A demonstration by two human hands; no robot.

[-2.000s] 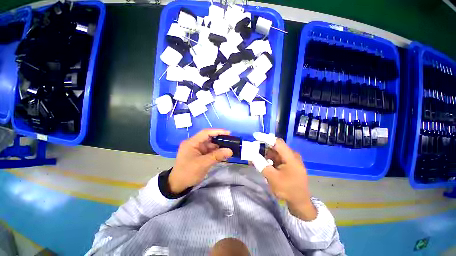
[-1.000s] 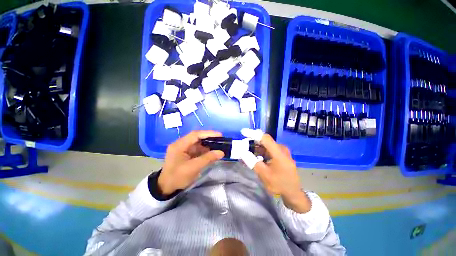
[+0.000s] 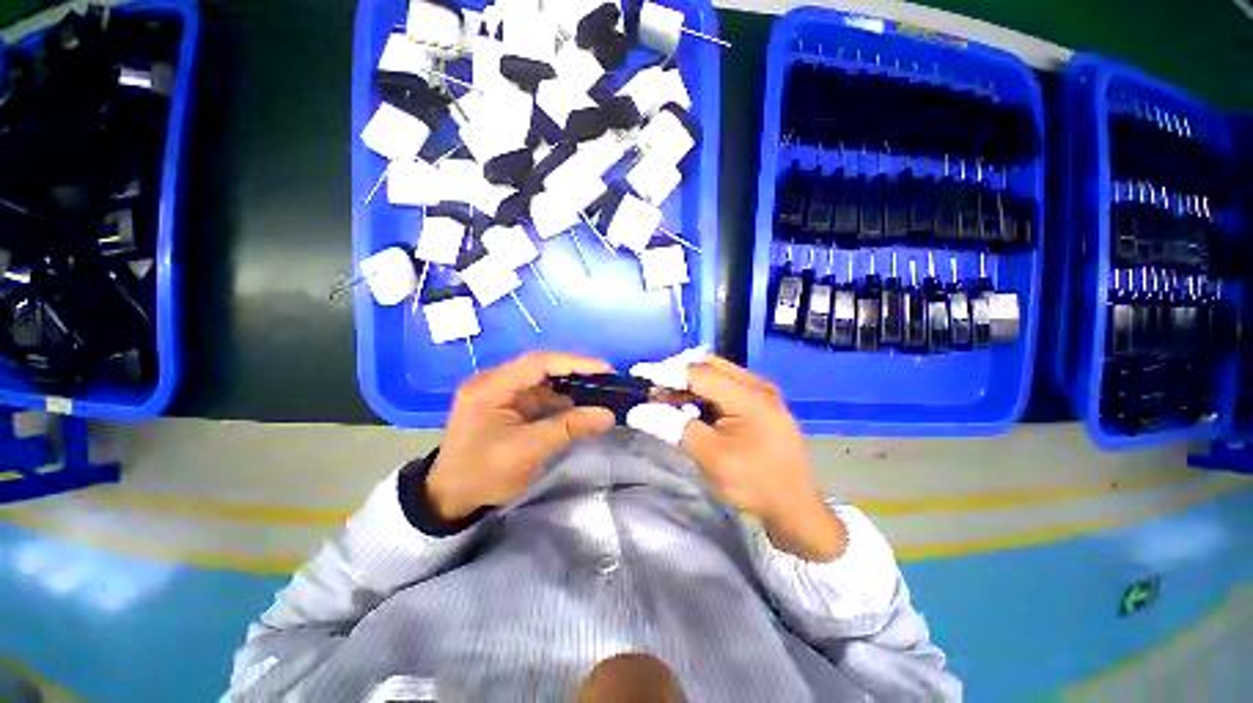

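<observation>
A black housing (image 3: 605, 390) is held level between my two hands, just in front of the middle tray's near edge. My left hand (image 3: 511, 437) grips its left end between thumb and fingers. My right hand (image 3: 749, 437), with white coverings on the fingertips, grips its right end. The white face of an inner block does not show clearly between the hands; the right fingertips cover that end. The inner-block tray (image 3: 539, 407) holds a heap of white-and-black blocks with thin leads.
A parts bin (image 3: 171, 234) with jumbled black shells stands at the left. A finished-unit tray (image 3: 893, 409) with rows of black units stands right of the middle tray, and another tray (image 3: 1086, 261) stands at the far right. The dark bench (image 3: 268, 206) shows between bins.
The white block face seen between my hands earlier no longer shows clearly, and my right fingertips now sit closer to my left hand. The trays have shifted left and up in view.
</observation>
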